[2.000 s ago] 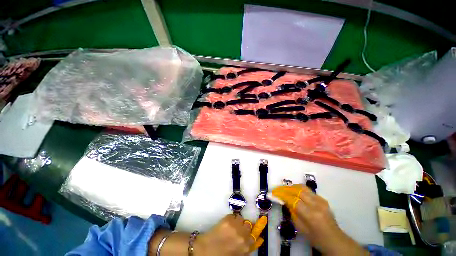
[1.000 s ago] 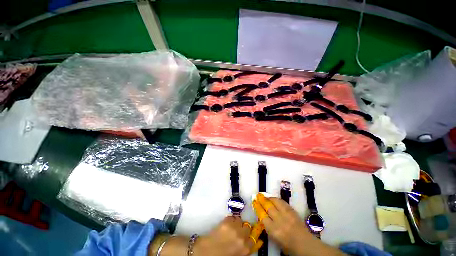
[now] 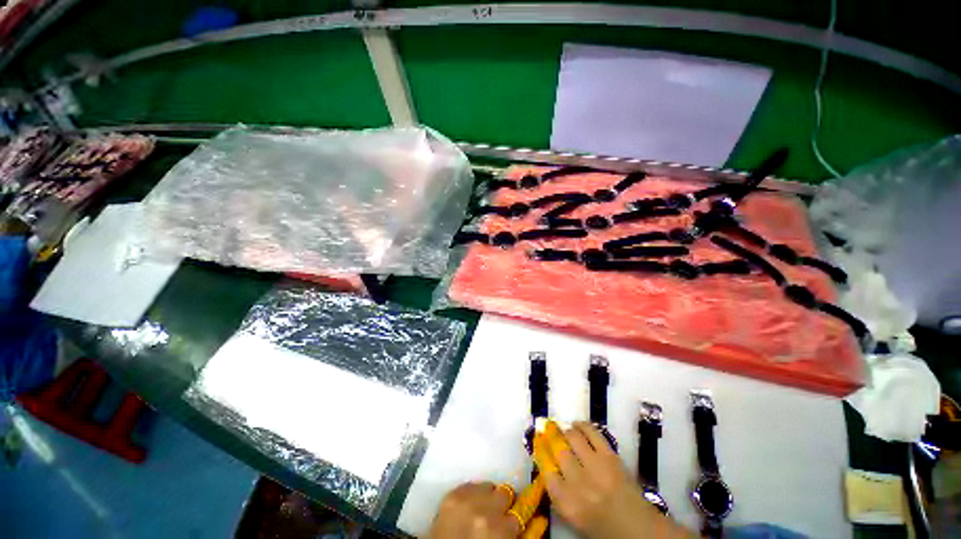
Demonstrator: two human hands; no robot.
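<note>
Four black-strapped watches lie upright in a row on the white work pad (image 3: 780, 442). My right hand (image 3: 595, 484), with yellow-orange finger cots, presses a small white cloth (image 3: 543, 424) onto the leftmost watch (image 3: 538, 387) and covers most of its dial. The second watch (image 3: 599, 387) is partly hidden behind this hand. The third watch (image 3: 649, 447) shows its strap and part of its dial. The fourth watch (image 3: 712, 495) shows its dial. My left hand (image 3: 476, 513) is at the bottom edge, its cot-covered fingers at the leftmost watch's lower strap; its grip is hidden.
A pink-red foam tray (image 3: 632, 311) covered with watches lies behind the pad. A crinkled plastic cover (image 3: 316, 205) is at back left. A clear bag with a white sheet (image 3: 316, 400) lies left of the pad. Crumpled tissue (image 3: 896, 395) and a cream square (image 3: 875, 497) are at right.
My right hand has moved left from the second watch to the leftmost one with the white cloth. The view has turned left, so the bench things sit further right.
</note>
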